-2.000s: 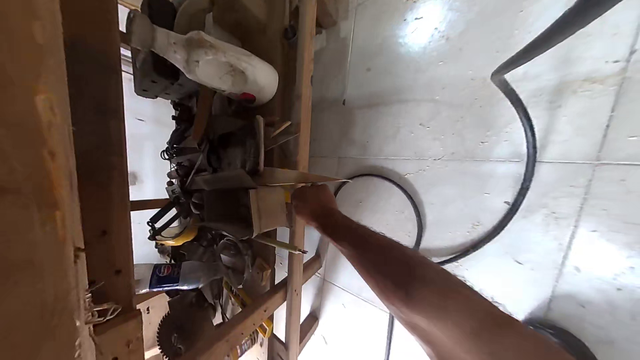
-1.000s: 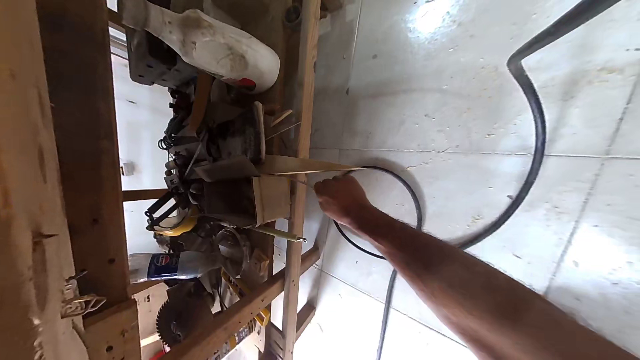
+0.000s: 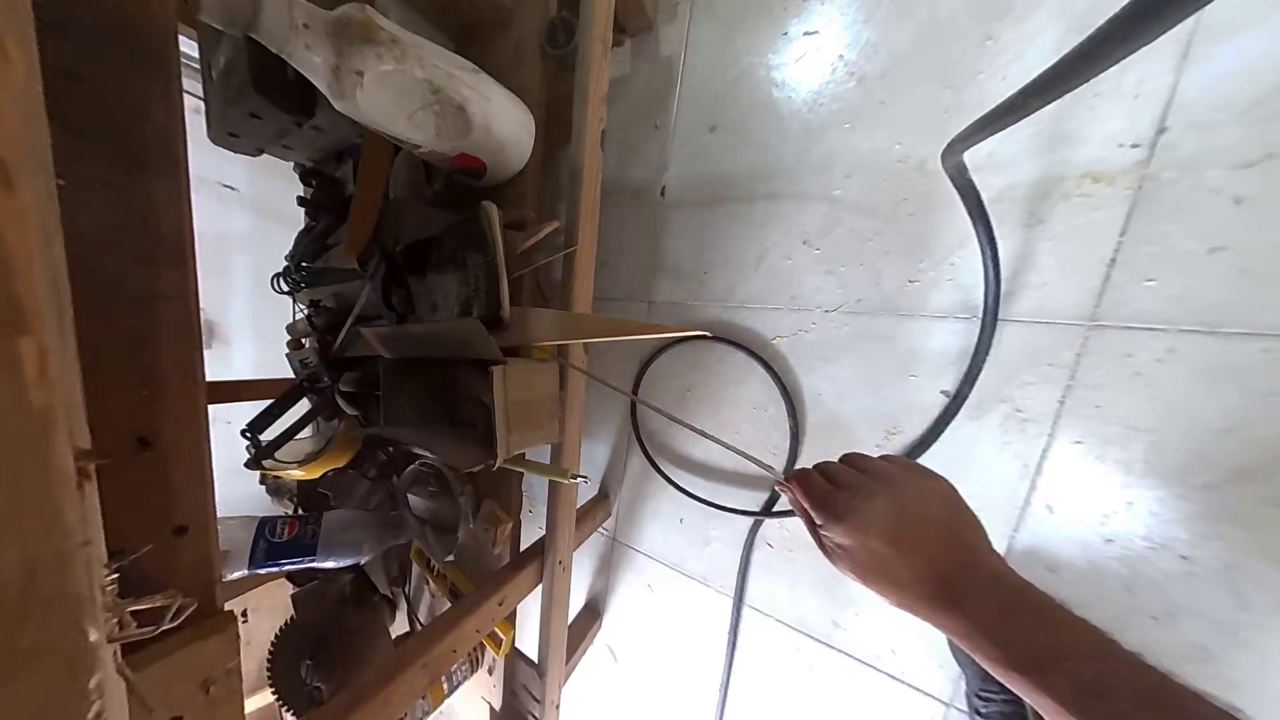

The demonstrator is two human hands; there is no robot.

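My right hand (image 3: pixel 890 530) reaches in from the lower right, fingers closed on the end of a thin, straight strip or rod (image 3: pixel 680 422). The strip slants up and left to the shelf's wooden rail, beside an open cardboard box (image 3: pixel 528 410). A small yellow thing shows at its far end, too hidden to name. A flat, pointed wooden piece (image 3: pixel 600 326) sticks out over the rail just above the strip. Below my hand's fingertips, a black hose or cable (image 3: pixel 795 420) lies looped on the floor. My left hand is not in view.
On the wooden shelf are a white plastic bottle (image 3: pixel 430 100), a clear plastic bottle with a blue label (image 3: pixel 300 540), a circular saw blade (image 3: pixel 292 665) and jumbled tools. A wooden rail (image 3: pixel 580 200) edges it. A thicker black hose (image 3: pixel 985 270) curves across the tiled floor (image 3: pixel 850 240).
My right hand has moved away from the box and rail, out over the floor to the right. The thin strip now spans from the shelf to my fingers.
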